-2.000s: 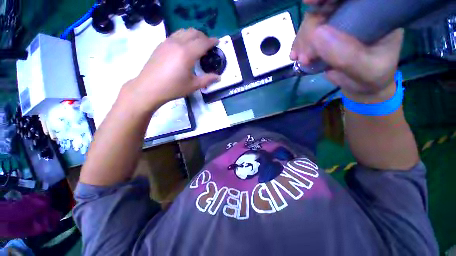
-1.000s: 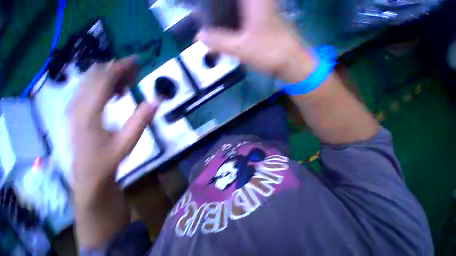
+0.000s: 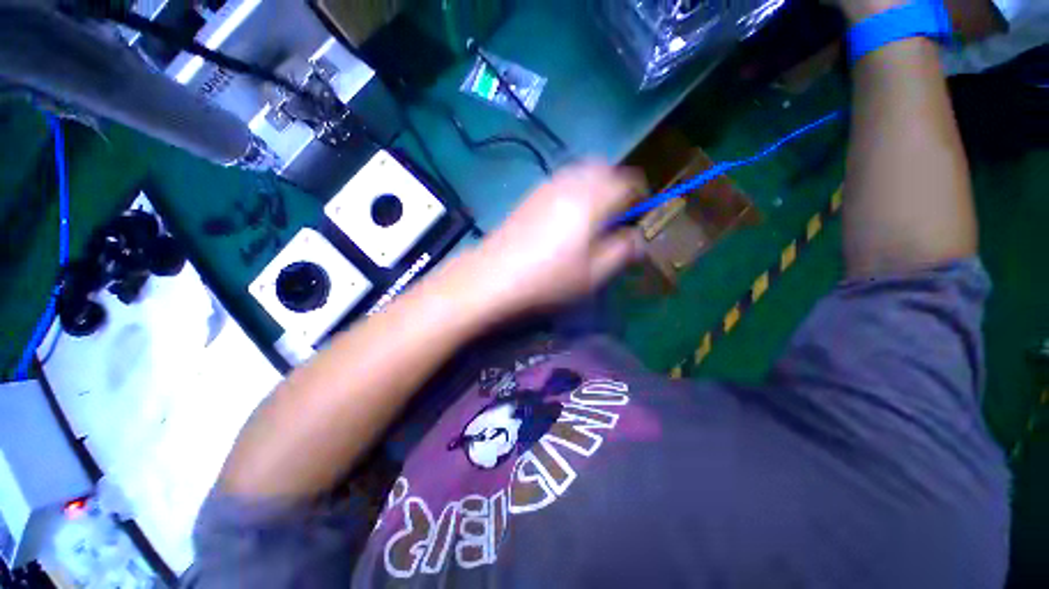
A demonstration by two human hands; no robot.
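Note:
My left hand (image 3: 581, 236), blurred, reaches across my body with a blue cable (image 3: 719, 170) between its fingers. My right hand is almost wholly cut off by the top edge; only its wrist with the blue wristband (image 3: 900, 29) shows clearly. The assembly fixture has two white plates, a right one (image 3: 412, 238) and a left one (image 3: 334, 261). The left plate's round centre is larger and dark; I cannot tell whether a housing sits in it. The grey electric screwdriver (image 3: 138, 104) is out of both hands, at the upper left, nose towards the fixture.
The white mat (image 3: 150, 391) lies left, with black housings (image 3: 129, 259) at its far edge. A white box (image 3: 35, 443) and a white pile (image 3: 98, 552) are beside it. The screw feeder (image 3: 311, 109) stands behind the fixture. A cardboard box (image 3: 696, 219) is below the bench edge.
The screwdriver has left my right hand, which has moved to the upper right edge. My left hand has left the fixture and crossed right to the blue cable. The view has turned.

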